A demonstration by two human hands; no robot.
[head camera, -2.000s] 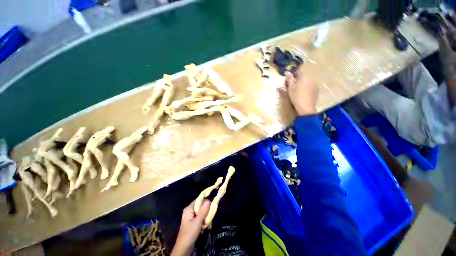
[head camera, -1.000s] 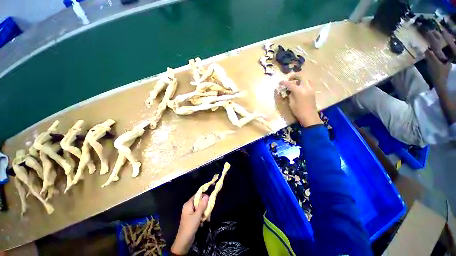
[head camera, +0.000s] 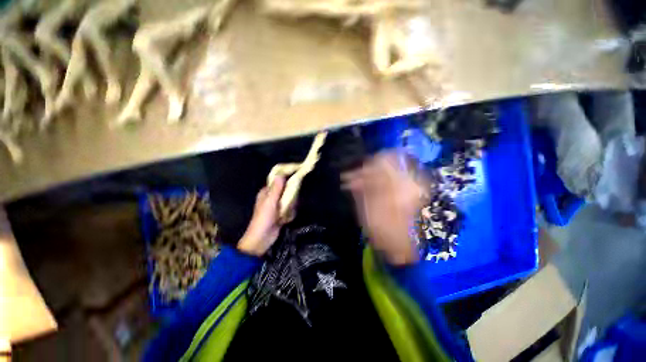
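My left hand holds two tan doll legs over my lap, feet pointing up and to the right. My right hand is blurred, between the legs and the right bin; whether it holds anything cannot be told. Joined leg pairs lie in a row on the tan table at the upper left. More tan legs lie at the top centre, cut off by the picture's edge.
A blue bin with black-and-tan hip pieces stands at the right. A smaller blue bin of tan limbs is at the lower left. An open carton is at the lower right. Another person's trouser leg shows at the right.
The view has tilted down. My right hand has left the dark pieces on the table and moved back toward my lap. My left hand keeps hold of the legs.
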